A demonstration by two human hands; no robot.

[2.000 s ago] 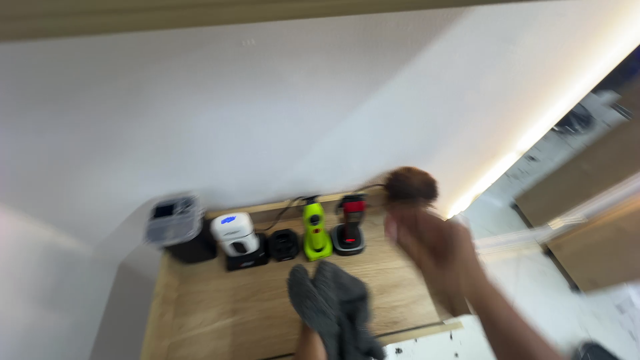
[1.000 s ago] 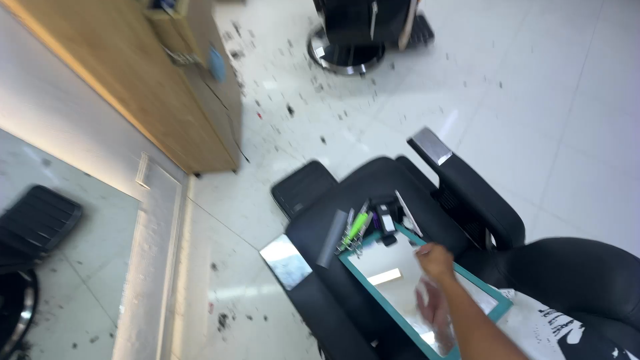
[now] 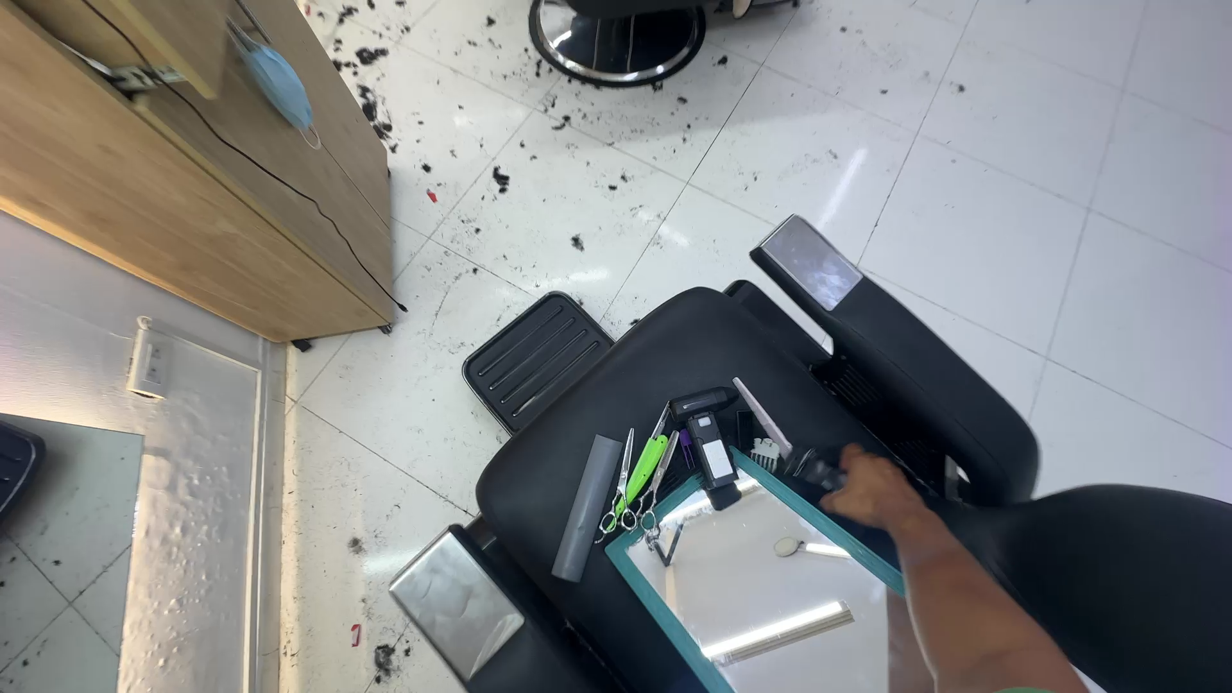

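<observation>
Coming in from the lower right, my right hand [image 3: 871, 489] has its fingers around the end of a black cylindrical tool [image 3: 813, 469] beside the teal-framed mirror [image 3: 664, 616]. My left hand is out of view. On the black barber chair seat [image 3: 664, 351] lie a long grey flat strip [image 3: 585, 508], several scissors [image 3: 626, 472] and a green razor [image 3: 643, 469]. A black hair clipper [image 3: 710, 448] overlaps the mirror's upper corner. Right of it are a pale comb [image 3: 762, 416] and a white clipper guard [image 3: 765, 452]. A small purple thing [image 3: 686, 448] sits among the tools.
Chair armrests [image 3: 914, 356] flank the seat, with a ridged black footrest [image 3: 536, 361] beyond. A wooden cabinet [image 3: 269, 221] with a hanging blue face mask [image 3: 279, 85] and dangling cord stands upper left. Another chair base [image 3: 618, 43] is at the top. Hair clippings dot the tiled floor.
The view has swung from a shelf of charging clippers to the barber chair. My right hand, over the mirror's edge a second ago, now grasps the black tool. The left hand has left the view.
</observation>
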